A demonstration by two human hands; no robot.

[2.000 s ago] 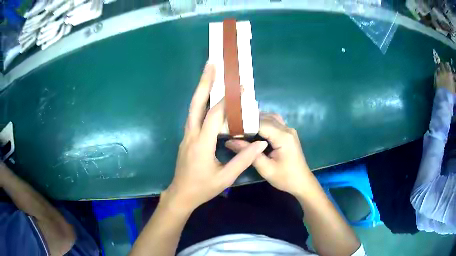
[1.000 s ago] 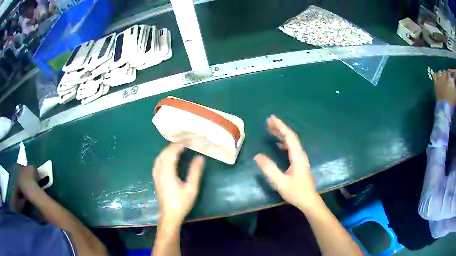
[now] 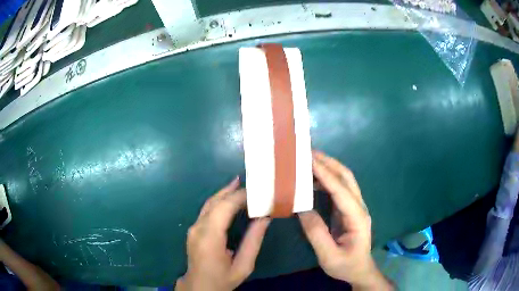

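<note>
A white housing [image 3: 256,131] stands lengthwise away from me above or on the green bench top. A brown strap [image 3: 284,131] runs along its upper face from the far end to the near end. My left hand [image 3: 222,236] is at the near left corner, with fingers and thumb against the housing. My right hand [image 3: 341,221] grips the near right corner, fingers along its right side and thumb at the near end. The underside of the housing is hidden.
Stacked white front panels [image 3: 54,34] lie at upper left beyond the pale rail [image 3: 227,31]. A clear plastic bag [image 3: 452,48] hangs over the rail at upper right. A person's forearm [image 3: 25,267] shows at lower left. A sleeve [image 3: 503,193] and a white housing [image 3: 504,94] are at right.
One second ago the housing lay angled on the bench with my right hand open and away from it. Now it points away from me, strap facing up, between both hands.
</note>
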